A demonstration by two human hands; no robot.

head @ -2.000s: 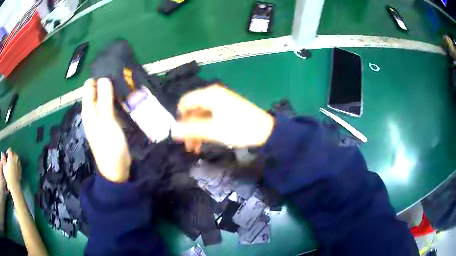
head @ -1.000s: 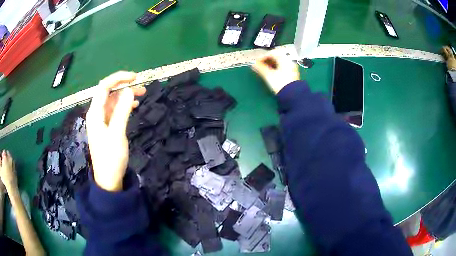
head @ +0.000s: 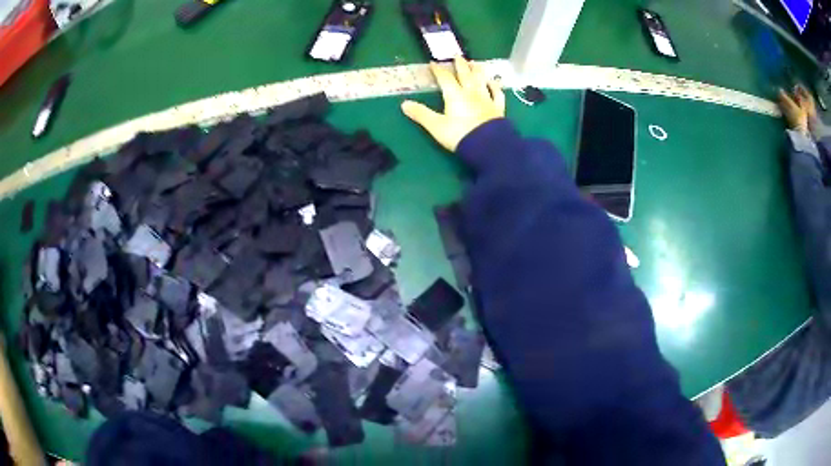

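Note:
My right hand [head: 465, 102] is open and holds nothing. Its fingertips are at the pale rail, by the lower end of a black phone body [head: 441, 41] with a pale keypad area on the conveyor. Another phone body [head: 340, 32] lies to its left, a silvery disc at its far end. A big heap of black plastic plates [head: 264, 182] covers the green bench in front of me, with shiny grey plates [head: 342, 314] at its near right part. My left hand is not visible; only a dark sleeve [head: 164, 441] shows at the bottom left.
A pale rail [head: 246, 98] separates bench and conveyor, with an upright post [head: 547, 36]. A smartphone [head: 605, 150] and a small white ring [head: 658, 132] lie at right. More phones [head: 658, 35] lie on the conveyor. Another person's hands [head: 798, 107] show at far right.
A phone body was between my hands, then lay on the conveyor. My left hand has dropped out of view. My right hand has opened at the rail. The view has shifted.

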